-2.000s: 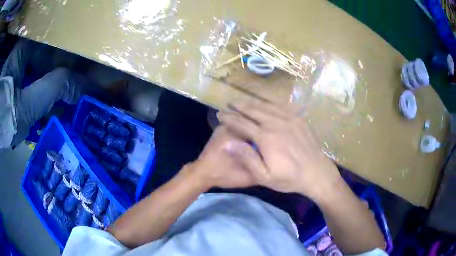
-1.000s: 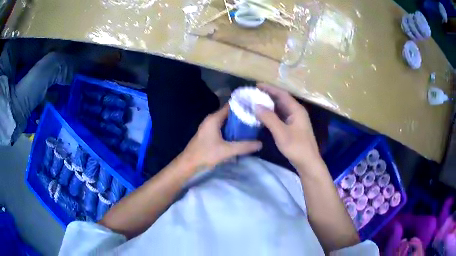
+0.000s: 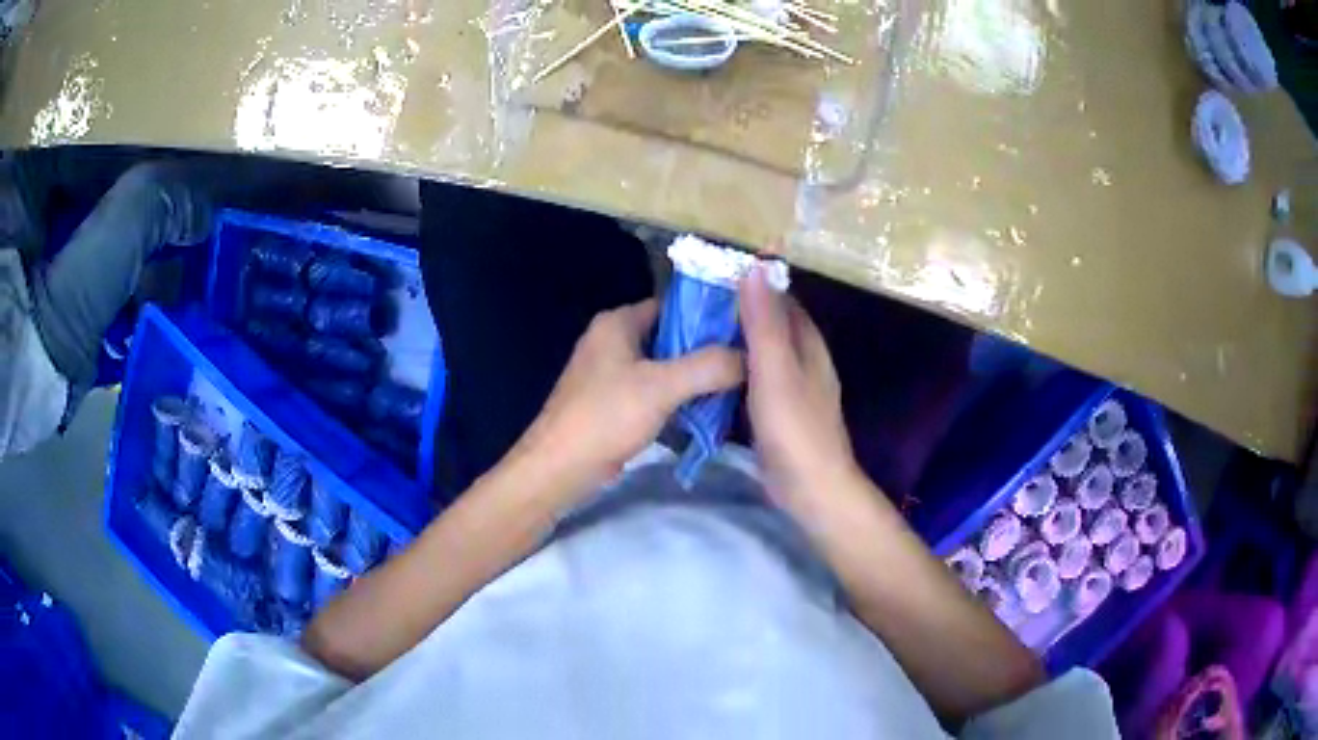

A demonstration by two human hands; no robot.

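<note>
A blue trouser-leg piece [image 3: 698,325] is held upright over the lap, just below the table edge. A whitish cuff ring [image 3: 714,260] with a bumpy edge sits around its top end. My left hand [image 3: 622,379] grips the blue piece from the left, thumb across its front. My right hand [image 3: 792,379] holds it from the right, fingertips up against the right side of the cuff ring. The blue piece narrows to a folded point at the bottom. The far side of the piece is hidden.
The film-covered table [image 3: 390,159] curves ahead, with a glue cup [image 3: 687,44] under loose sticks, cuff rings [image 3: 1221,136] and a glue bottle [image 3: 1291,269] at right. Blue bins hold leg pieces [image 3: 340,315] at left and pinkish rings [image 3: 1071,518] at right. Another person's leg [image 3: 116,246] shows far left.
The hands parted from their overlapped hold, showing the blue piece and cuff ring. Since then the ring has tilted from face-on to nearly edge-on, and the right fingers moved to its side.
</note>
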